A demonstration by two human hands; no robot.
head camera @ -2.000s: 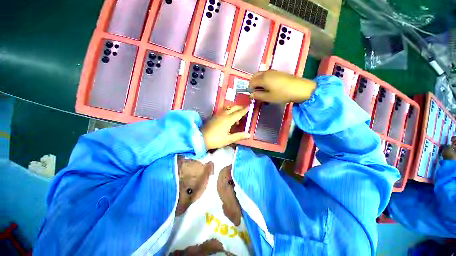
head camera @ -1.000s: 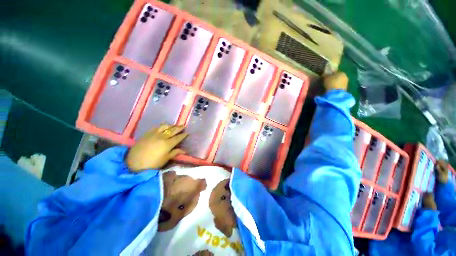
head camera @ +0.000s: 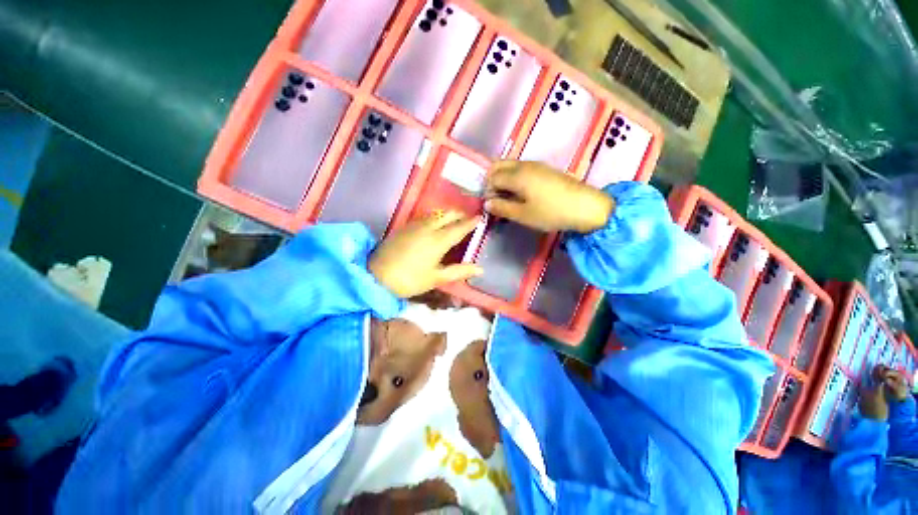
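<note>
A coral-red tray holds pinkish-mauve phone back covers with black camera circles. In the near row, the third pocket shows its red floor and a white label. My left hand holds a cover on edge at this pocket; only a thin bright edge of it shows between thumb and fingers. My right hand is at the cover's upper end with its fingertips pinched together. Whether they hold a small part or tool is hidden.
A brown board with a dark grid-like sheet lies beyond the tray. More filled trays stand to the right, with another person's hands at the far one. Clear plastic bags lie behind. A white crumpled piece is at left.
My right hand has come back from the brown board to the near row. My left hand has moved right from the tray's near edge and tilted up the third cover.
</note>
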